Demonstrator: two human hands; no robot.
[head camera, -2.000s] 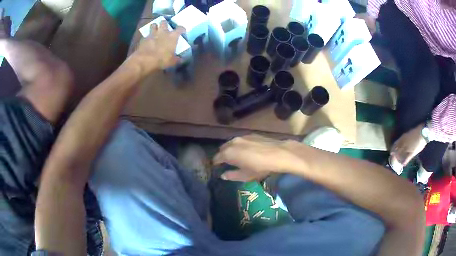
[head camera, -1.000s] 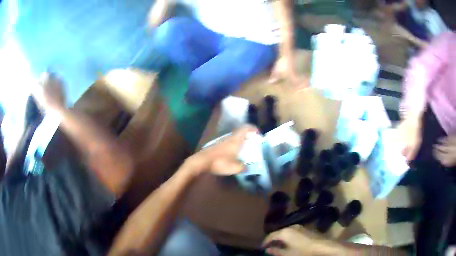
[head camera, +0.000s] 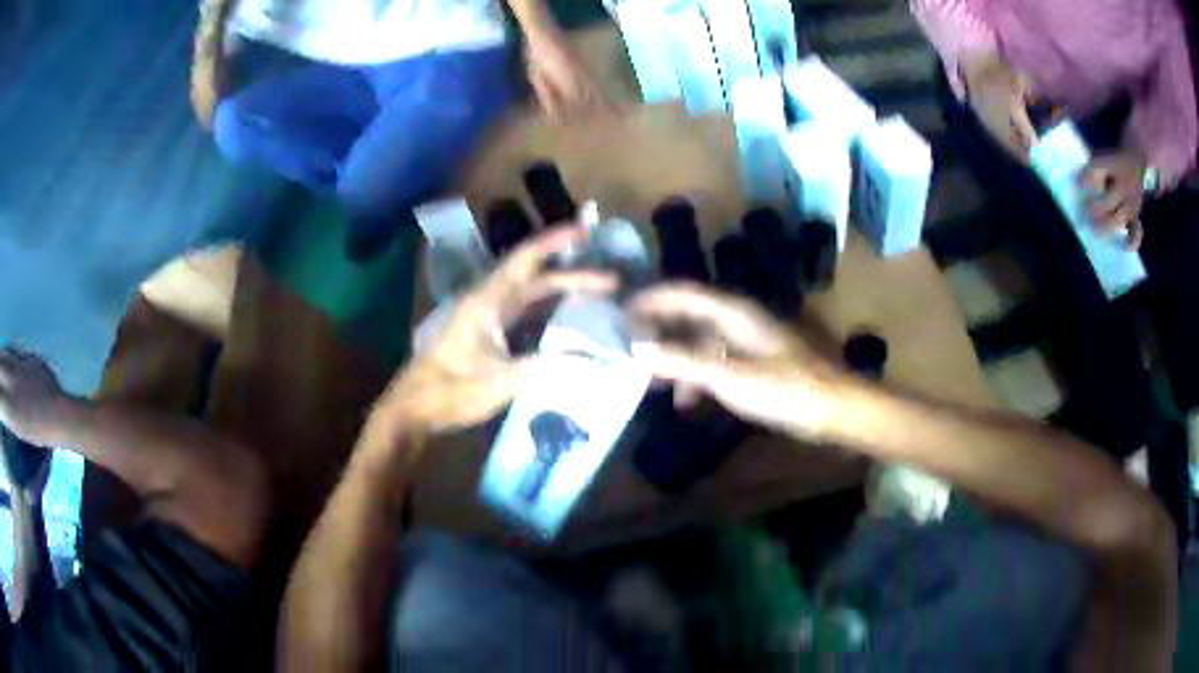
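A white retail box (head camera: 565, 418) with a dark product picture is tilted in front of me, above the cardboard sheet (head camera: 907, 309). My left hand (head camera: 480, 345) grips its left side near the upper end. My right hand (head camera: 717, 345) is at the upper right end of the box, with its fingers touching it; the exact finger contact is blurred. Black cylinders (head camera: 756, 250) stand in a cluster just beyond my right hand, partly hidden by it. A white box (head camera: 450, 234) stands behind my left hand.
Several white boxes (head camera: 892, 184) stand at the back right of the sheet. A person in blue trousers (head camera: 368, 118) sits across, one in pink (head camera: 1085, 66) holds a box at right, and another's arm (head camera: 158, 460) is at left beside a large brown carton (head camera: 283, 355).
My left hand has brought a box in front of me and my right hand has risen from the near edge to the box. The view has swung, now showing people across the sheet.
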